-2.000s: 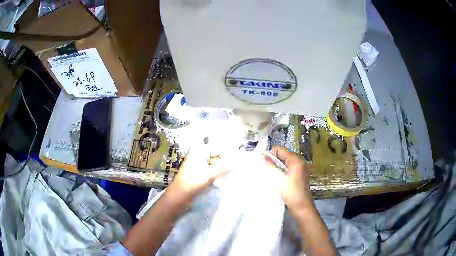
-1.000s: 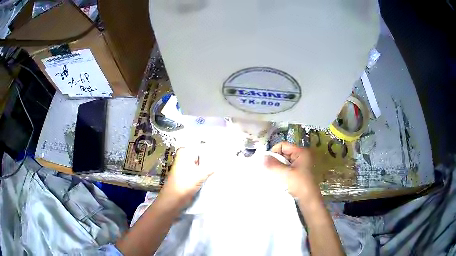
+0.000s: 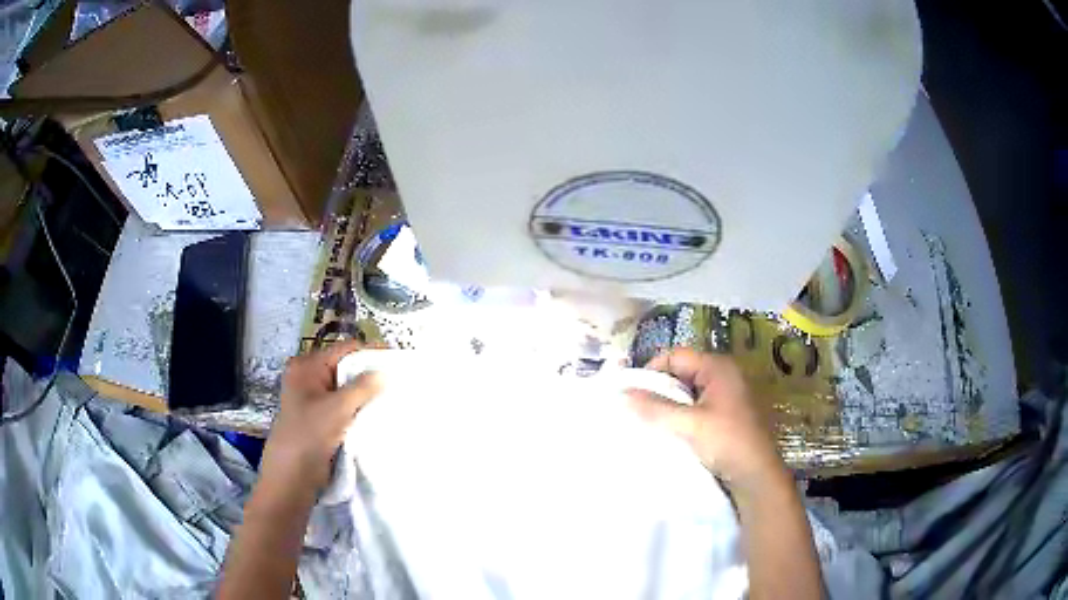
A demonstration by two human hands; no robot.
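Observation:
A pale garment (image 3: 515,469), glaring white under the lamp, is spread in front of the cream machine head (image 3: 632,106) with its oval logo. My left hand (image 3: 314,404) grips the garment's left edge. My right hand (image 3: 714,410) grips its upper edge to the right of the die area (image 3: 586,352). The cloth edge lies at or just before the dies; glare hides whether it is between them. My fingertips are partly hidden by glare and cloth.
A black phone (image 3: 210,322) lies on the table's left, before a cardboard box (image 3: 275,94) with a paper label. A tape roll (image 3: 387,275) is left of the dies, a yellow one (image 3: 834,293) right, near a white strip (image 3: 876,238). Pale garments (image 3: 117,504) are heaped on both sides.
My left hand has moved left, away from the dies, and the garment is now spread wider between my hands. My right hand has shifted slightly right. The view has shifted a little.

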